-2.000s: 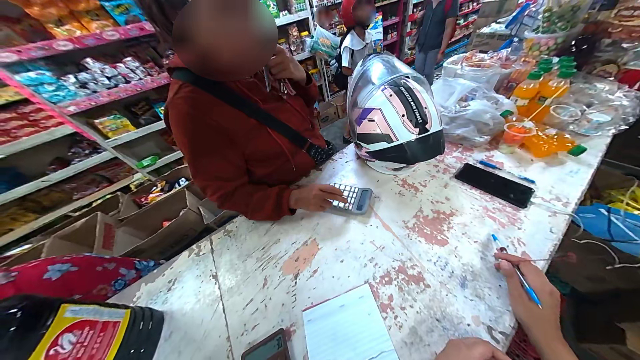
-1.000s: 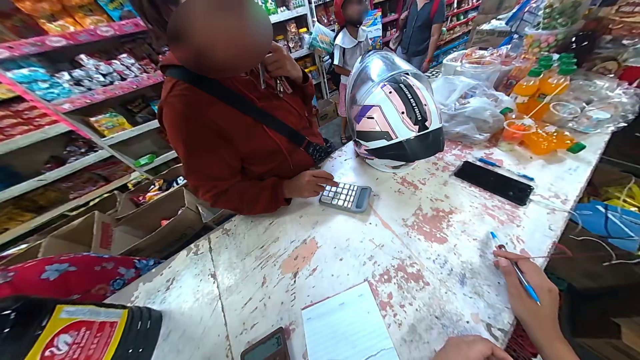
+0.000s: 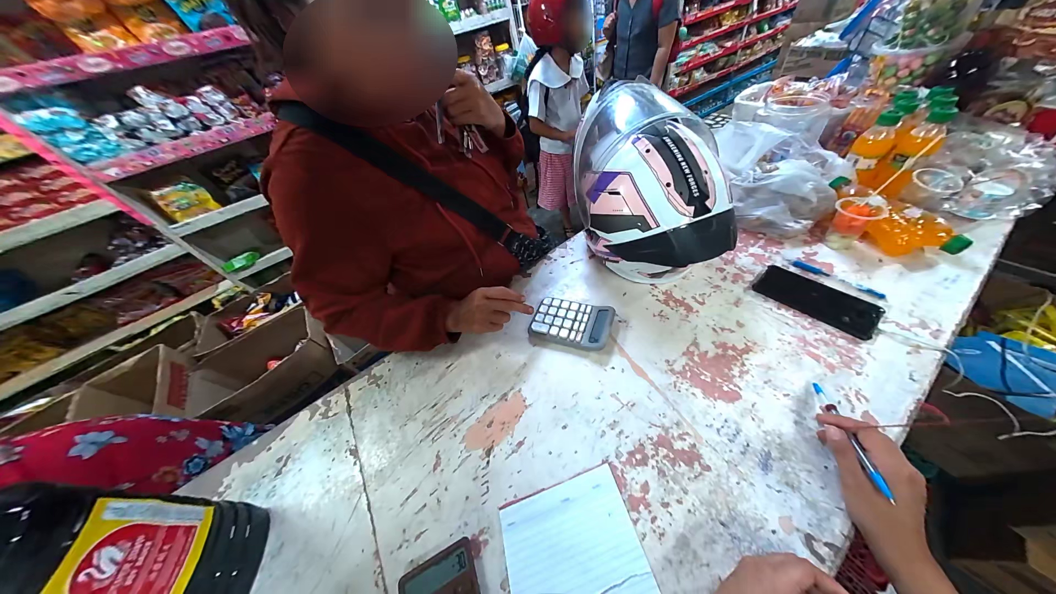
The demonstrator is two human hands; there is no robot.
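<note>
My right hand holds a blue ballpoint pen near the counter's right edge. At the bottom edge, partly cut off, my left hand rests by the counter; its fingers are mostly out of view. Left of it lie a lined paper pad and a dark calculator. Across the counter, a person in a red hoodie has a hand at the edge of a grey calculator with white keys.
A motorcycle helmet stands beyond the grey calculator. A black smartphone lies by another blue pen. Orange drink bottles and plastic bags fill the far right. A large dark bottle stands near left, with snack shelves behind.
The other person's hand has drawn back from over the grey calculator's keys to its left edge. My hands have barely moved.
</note>
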